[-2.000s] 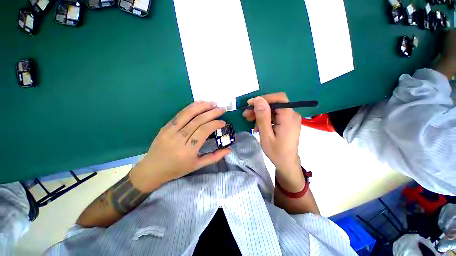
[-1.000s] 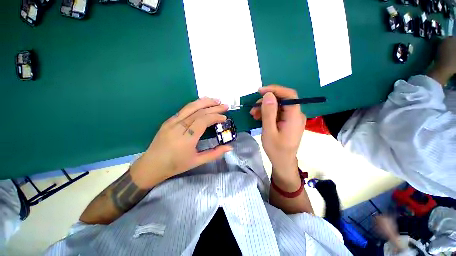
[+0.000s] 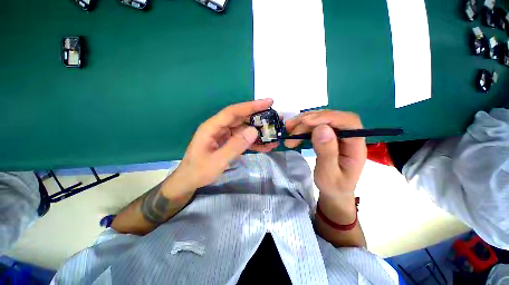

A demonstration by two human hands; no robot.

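Note:
My left hand holds a black watch housing, open side up, between fingers and thumb near the bench's front edge. Silver-white and yellowish parts show inside the housing. My right hand grips black tweezers, lying nearly level, with the tip at the housing's right edge. Whether a piece is at the tip cannot be told. A long white liner strip lies on the green bench mat just beyond both hands; its near end is partly hidden by them.
A second white strip lies to the right. A single housing lies at the left, several more at the top edge. A cluster of housings lies at the far right beside a neighbour's striped sleeve. Another sleeve shows at the lower left.
The housing has been lifted and turned in my left hand, up towards the strip. The tweezer tip has moved from the strip's near end to the housing. The whole view has shifted.

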